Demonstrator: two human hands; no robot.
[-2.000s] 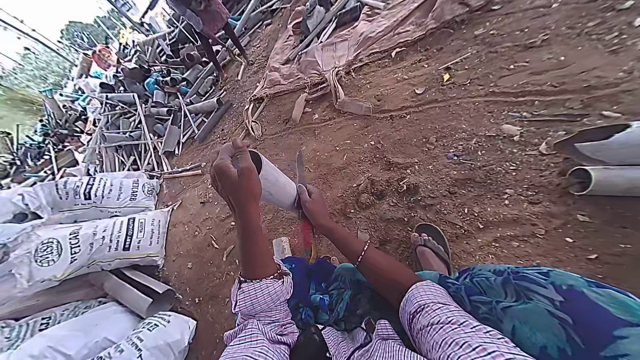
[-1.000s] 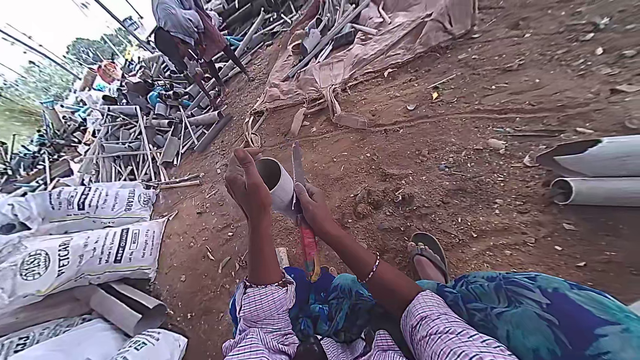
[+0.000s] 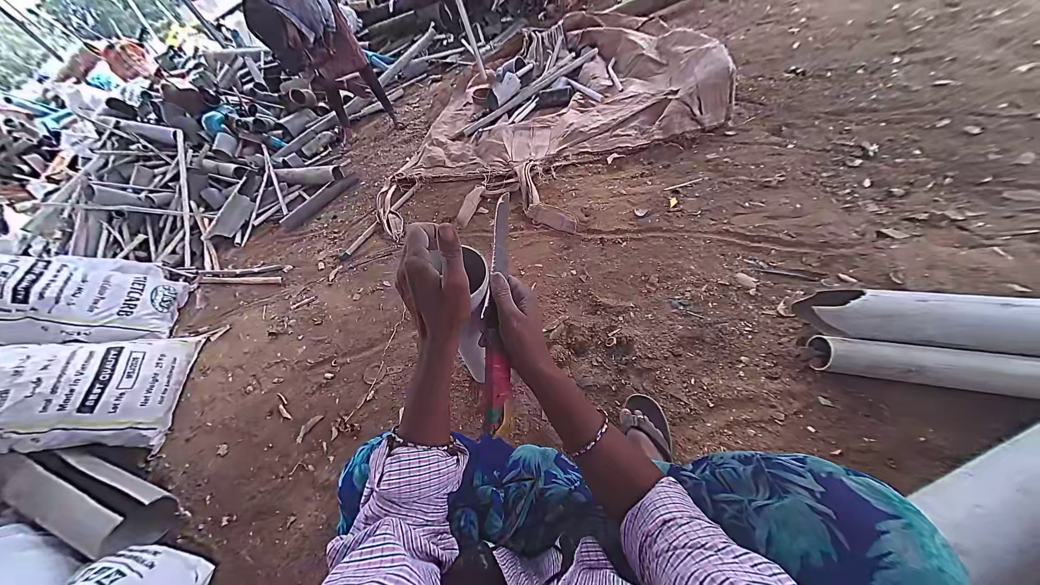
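Note:
My left hand is closed around a short grey plastic pipe piece, its dark open end facing up and right. Close on its right, my right hand grips a blade that stands nearly upright, its tip pointing away from me. Below that hand a handle wrapped in red runs down toward my lap. The blade's lower part lies against or very near the pipe's rim; my fingers hide the exact contact.
White printed sacks and a split pipe lie left. Long grey pipes lie right. Ahead are a heap of pipe scraps, a bent-over person and a tan sheet holding scraps.
The pipe piece has turned in my left hand; its lower end now points down toward my lap. The blade remains in my right hand. The view has shifted somewhat.

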